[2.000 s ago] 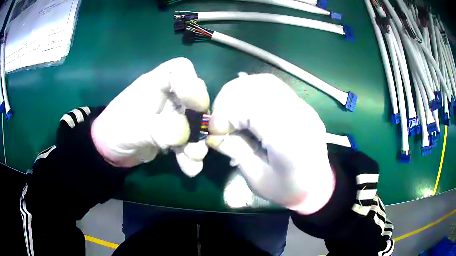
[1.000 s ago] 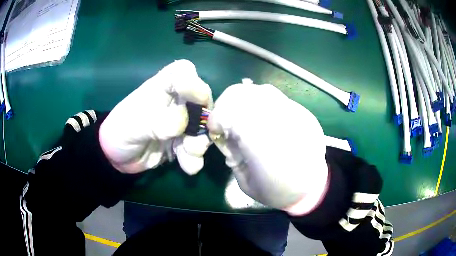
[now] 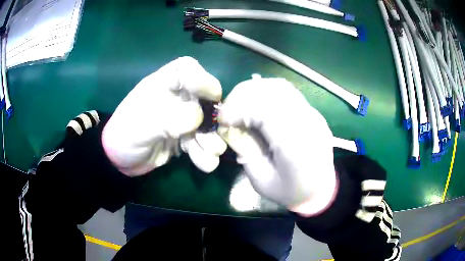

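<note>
My left hand (image 3: 160, 120), in a white knit glove, pinches a small black connector housing (image 3: 208, 116) in front of me. Thin coloured wires (image 3: 216, 113) show at its right side, between the two hands. My right hand (image 3: 283, 140), also in a white glove, has its fingertips closed on these wires, right beside the housing. The white cable (image 3: 345, 144) with a blue connector (image 3: 360, 146) shows to the right of my right hand; its middle is hidden by the hand.
White cables (image 3: 290, 62) with blue right ends and loose-wire or dark left ends lie across the top centre. A dense cable pile (image 3: 425, 86) is at the right. A printed sheet (image 3: 43, 31) lies upper left, with thin cables (image 3: 4, 76) beside it. The green tabletop (image 3: 117, 76) has a curved front edge.
Both hands have stayed together, and my left hand has shifted slightly right. Its fingers now cover more of the black housing, and less of the coloured wires shows.
</note>
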